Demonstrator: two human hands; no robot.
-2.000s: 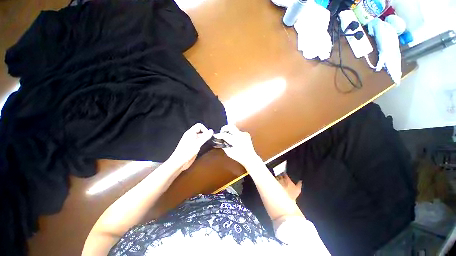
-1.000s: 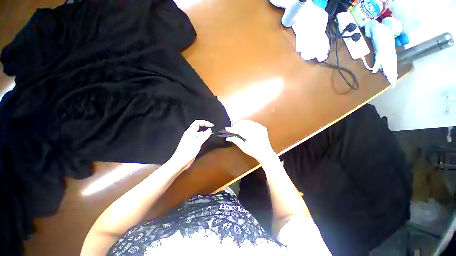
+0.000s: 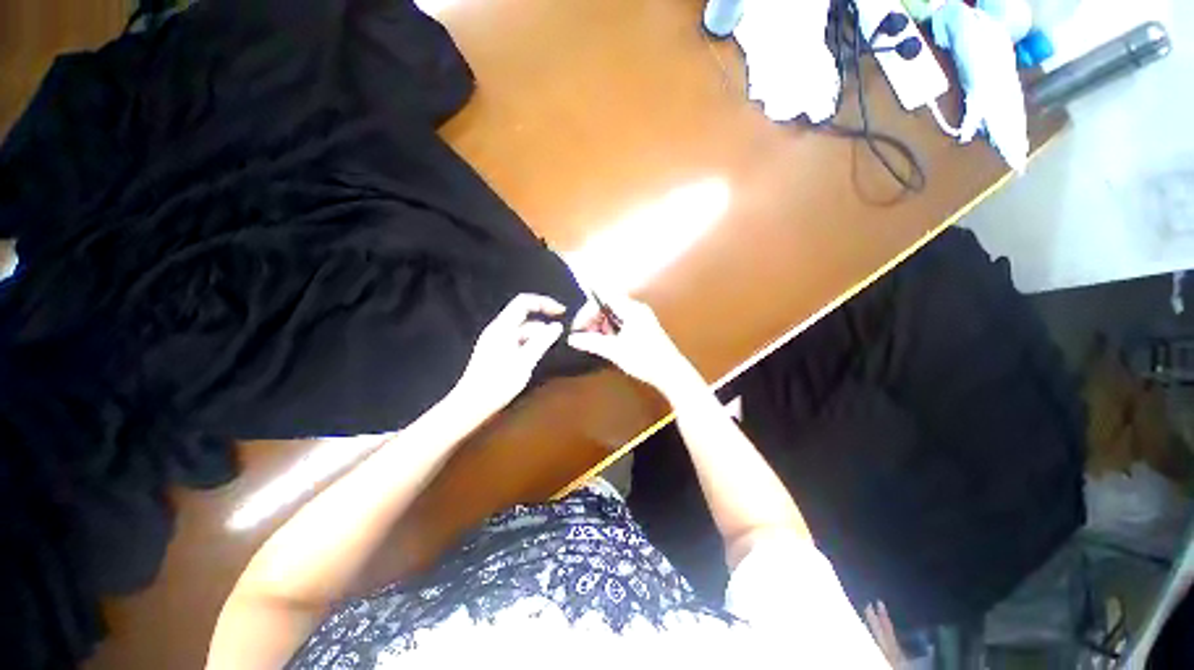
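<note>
A black dress (image 3: 301, 249) lies spread over the left and middle of the glossy brown table. My left hand (image 3: 508, 351) pinches the dress's edge at its right corner, near the table's front edge. My right hand (image 3: 629, 340) is just to the right of it, holding small dark thread snips (image 3: 606, 312) whose tip points up and left. The fingertips of both hands almost meet over the dark fabric. Any thread between them is too fine to see.
The table's pale yellow edge (image 3: 838, 322) runs diagonally. A black garment pile (image 3: 904, 445) is beyond it. White cloth (image 3: 788, 59), a white power strip (image 3: 904, 55), a black cable (image 3: 858, 131) and a grey metal cylinder (image 3: 1106, 63) are at upper right. Part of another person's hand (image 3: 884, 634) shows at the bottom.
The view has shifted, so the table items sit higher. My right hand has turned and the snips now show, pointing up. The other person's hand beside the black pile has moved lower.
</note>
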